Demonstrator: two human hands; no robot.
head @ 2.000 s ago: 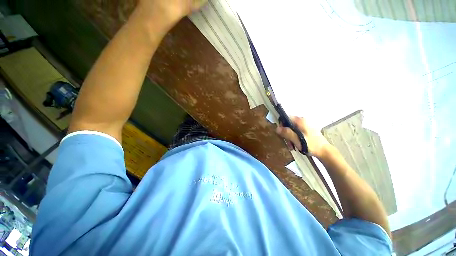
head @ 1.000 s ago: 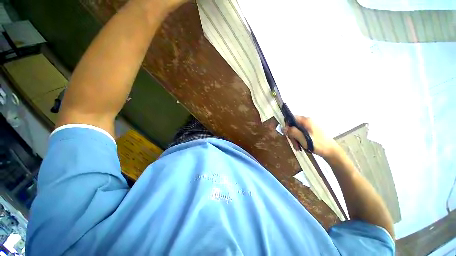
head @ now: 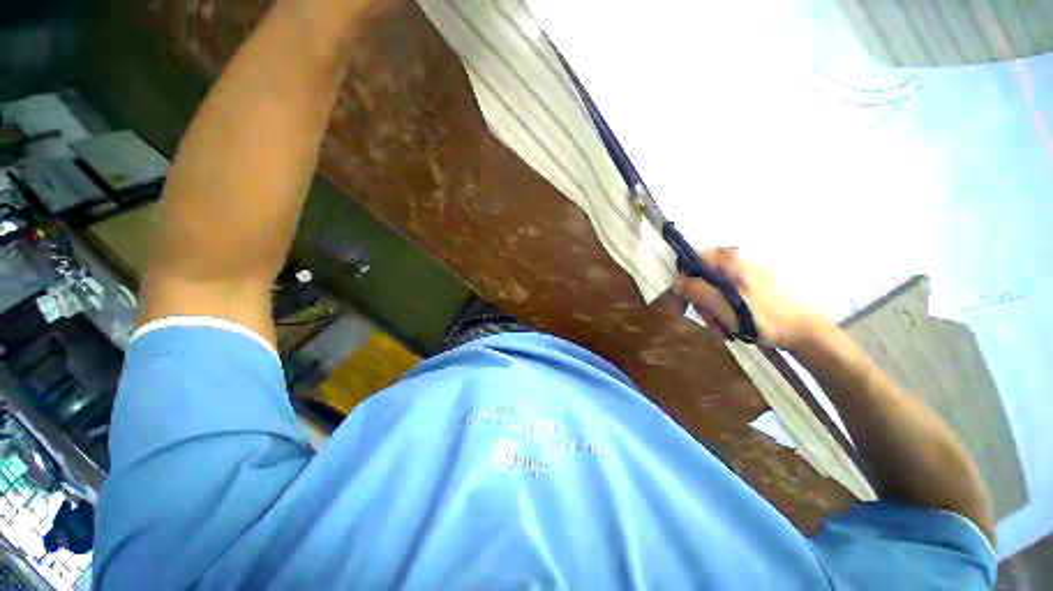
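Observation:
My right hand (head: 739,294) holds the black handles of the long shears (head: 684,245). Their dark blades (head: 595,121) point up and left along the edge between the white paper (head: 739,139) and the striped cloth (head: 525,104). The blades look nearly closed, and their tips are hard to see in the glare. The cloth strip lies along the table side of the paper. My left arm reaches to the top edge, where only the base of my left hand (head: 367,7) shows; its fingers are cut off.
A flat grey-beige striped piece (head: 941,375) lies on the paper beside my right forearm, and more striped material (head: 953,29) is at top right. The mottled brown table (head: 462,173) carries a white scrap (head: 771,427). A yellow slatted thing (head: 367,367) is below the table edge.
The view has shifted, moving the shears and my right hand rightward in the picture. The cloth strip's pointed end now lies close to the shears' handles. My left hand is cut off further.

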